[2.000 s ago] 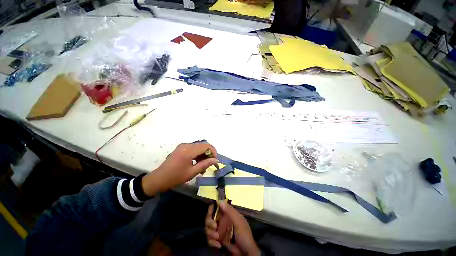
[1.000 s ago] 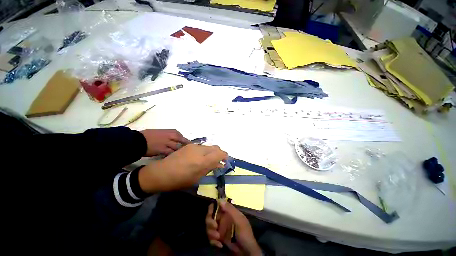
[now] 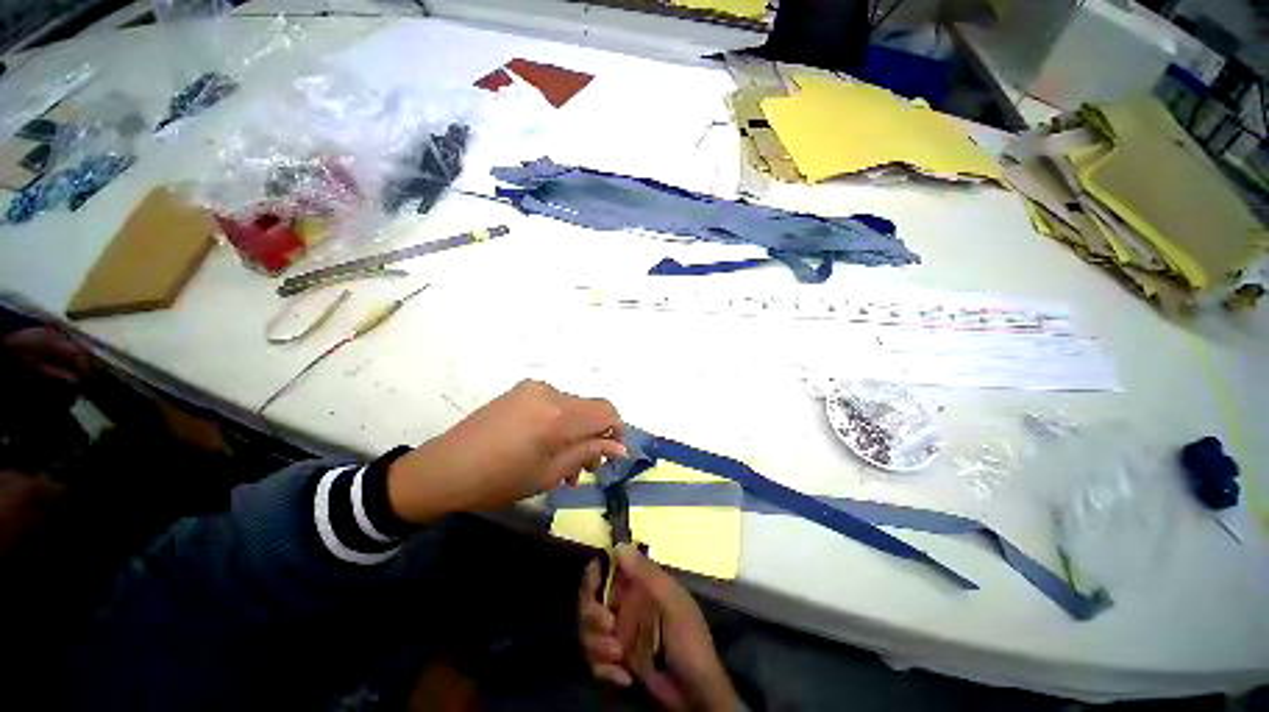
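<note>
My left hand (image 3: 518,442), in a striped cuff, comes in from the left and pinches a bunched end of a blue strip (image 3: 779,497) above the yellow card (image 3: 696,536). Any small fitting in the fingertips is too small to tell. My right hand (image 3: 651,622), at the bottom, is closed around the yellow handles of pliers (image 3: 618,518). Their dark jaws point up to the bunched blue end by my left fingertips. A grey-blue strip (image 3: 898,516) lies flat across the card and runs right along the white table.
A dish of metal fittings (image 3: 882,423) and clear plastic bags (image 3: 1113,522) lie right. Blue scraps (image 3: 696,216) and a marked paper sheet (image 3: 974,348) lie beyond. A ruler (image 3: 397,260), awl (image 3: 365,323), tan block (image 3: 144,257) and plastic bag (image 3: 320,153) lie left. Card stacks (image 3: 891,132) stand far right.
Another person's dark-sleeved arm, reaching in beside my left hand one second ago, has withdrawn. The small dark object near its fingers is gone from the table. My hands stay almost in place.
</note>
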